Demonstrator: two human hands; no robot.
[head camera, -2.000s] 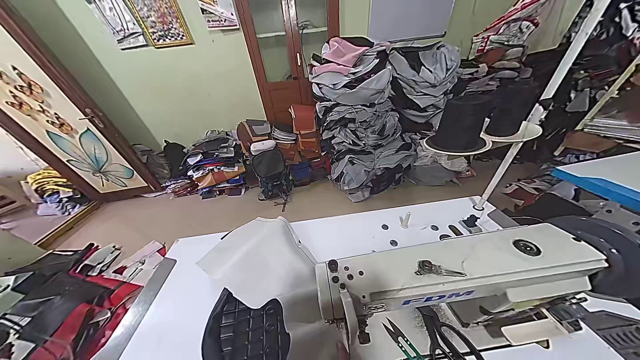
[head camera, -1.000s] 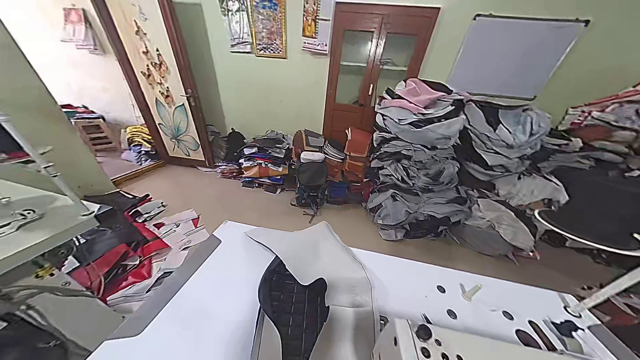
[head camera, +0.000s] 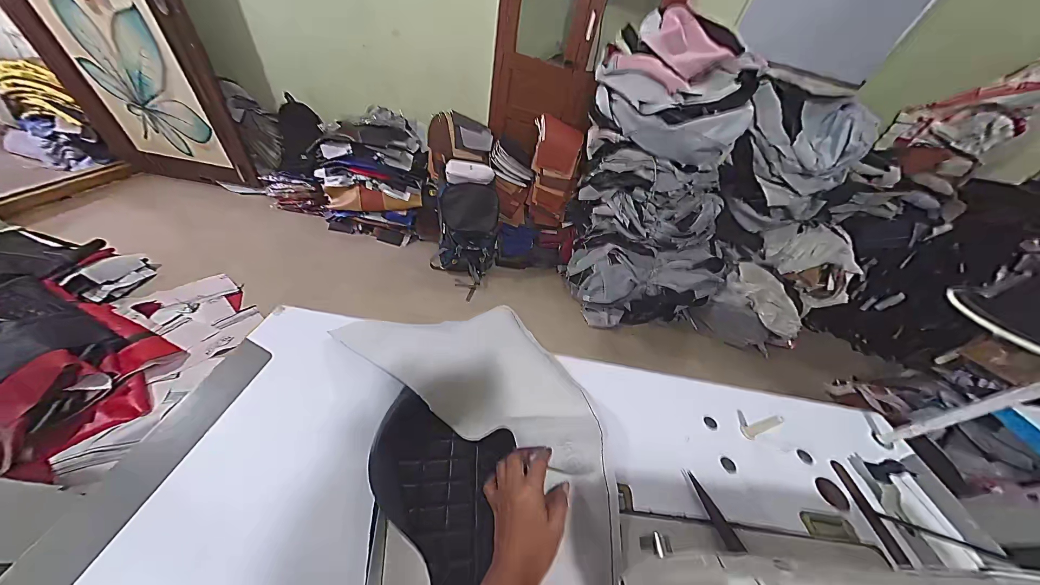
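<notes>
My left hand (head camera: 526, 512) lies palm down with bent fingers at the border of a black quilted piece (head camera: 447, 496) and a pale grey sheet of material (head camera: 520, 390). Whether the fingers pinch the material is unclear. The grey sheet curves around the black piece's upper and right sides, with a dark line along its right edge. Both lie on a white sewing table (head camera: 211, 455). To the right, a dark pointed blade (head camera: 717, 513) and pale metal machine parts (head camera: 747, 565) show at the bottom edge, blurred. My right hand is not in view.
Red, black and white material pieces (head camera: 106, 366) are heaped at the left. A small pale plastic piece (head camera: 762, 426) lies on the table. Beyond it are tall piles of grey material (head camera: 650, 203), a black backpack (head camera: 469, 219), stacked brown pieces (head camera: 557, 154) and a thread stand's pole (head camera: 959, 414).
My left hand has come into view over the black and grey pieces. The view has swung left, then down, since two seconds ago.
</notes>
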